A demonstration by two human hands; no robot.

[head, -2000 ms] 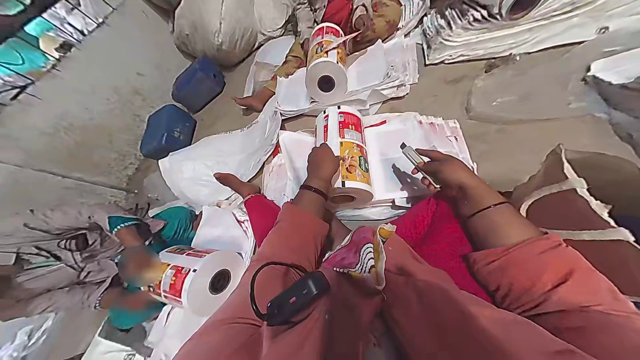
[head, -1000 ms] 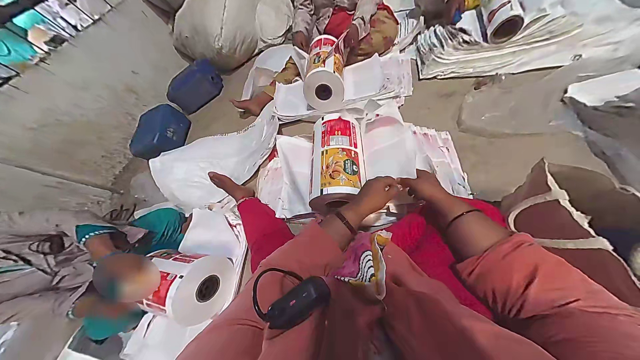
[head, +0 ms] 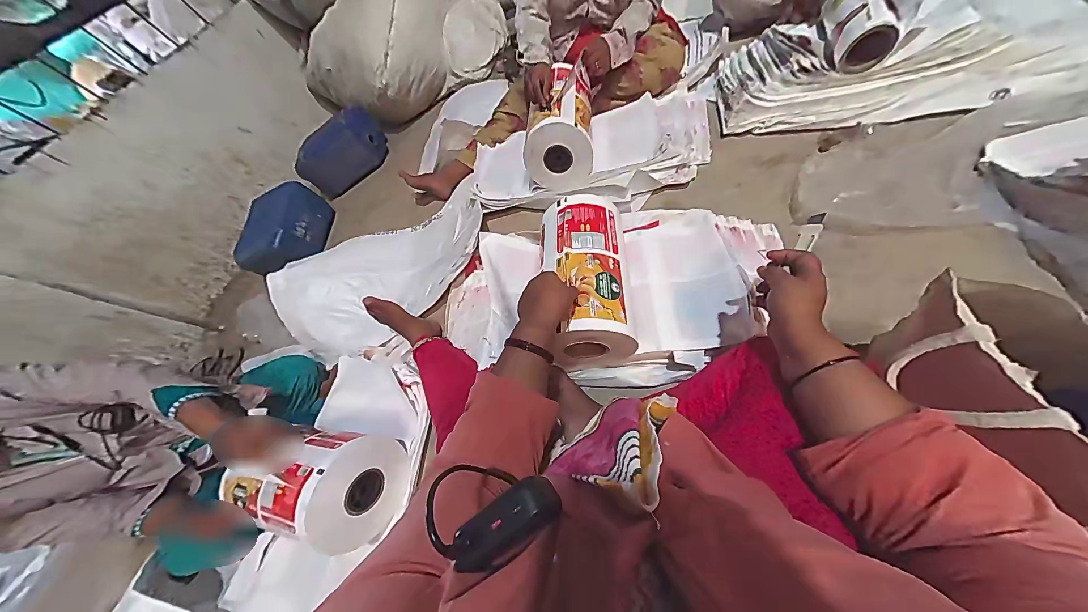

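Observation:
A roll of printed packaging film (head: 586,276) lies before me on a stack of white sheets (head: 676,280). My left hand (head: 546,306) rests against the roll's left side, its fingers partly hidden from view. Out to the right, beyond the sheets' edge, my right hand (head: 792,285) is raised and holds a small light-coloured tool, perhaps a cutter (head: 807,236), between its fingers. What the tool is exactly cannot be told. A black device with a cord loop (head: 510,523) hangs over my clothing.
A co-worker's hands (head: 565,76) are at another film roll (head: 558,144) ahead. At lower left, another person is beside a third roll (head: 340,493). Two blue plastic cans (head: 285,228) stand near the wall; a brown bag (head: 986,365) lies at right.
One second ago both my hands were together at the roll's lower right. Since then my left hand has moved onto the roll's left side and my right hand out to the right.

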